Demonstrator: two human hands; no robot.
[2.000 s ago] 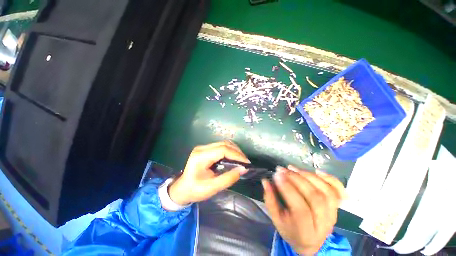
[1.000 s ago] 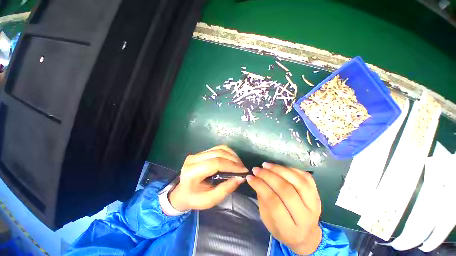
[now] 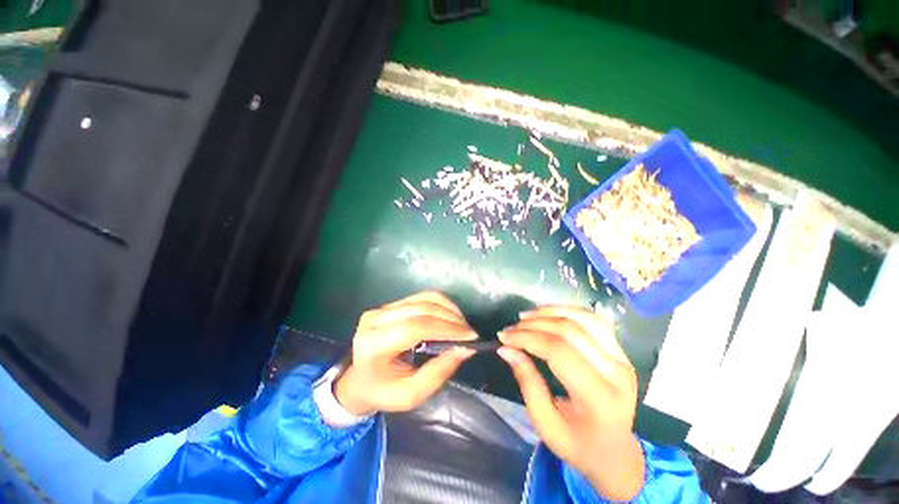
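My left hand (image 3: 406,354) holds a thin dark unit (image 3: 455,346), seen edge-on, between thumb and fingers over the bench's front edge. My right hand (image 3: 572,379) pinches the unit's right end between thumb and index finger. Most of the unit's left part is hidden in my left hand. A loose pile of thin tan and white strips (image 3: 500,191) lies on the green mat beyond my hands. A blue bin (image 3: 723,219) right of the pile holds many tan slivers (image 3: 639,229).
Large black stacked trays (image 3: 187,197) fill the left side. White sheets with tan pieces (image 3: 779,325) and curling white strips (image 3: 838,379) lie at right. A worn cream strip (image 3: 473,102) crosses the back, with a small dark object (image 3: 458,8) on the ledge beyond.
My right thumb has come down and apart from the fingers, still at the unit's right end. My left hand keeps its hold. The bin and sheets appear shifted slightly left as the view moved.
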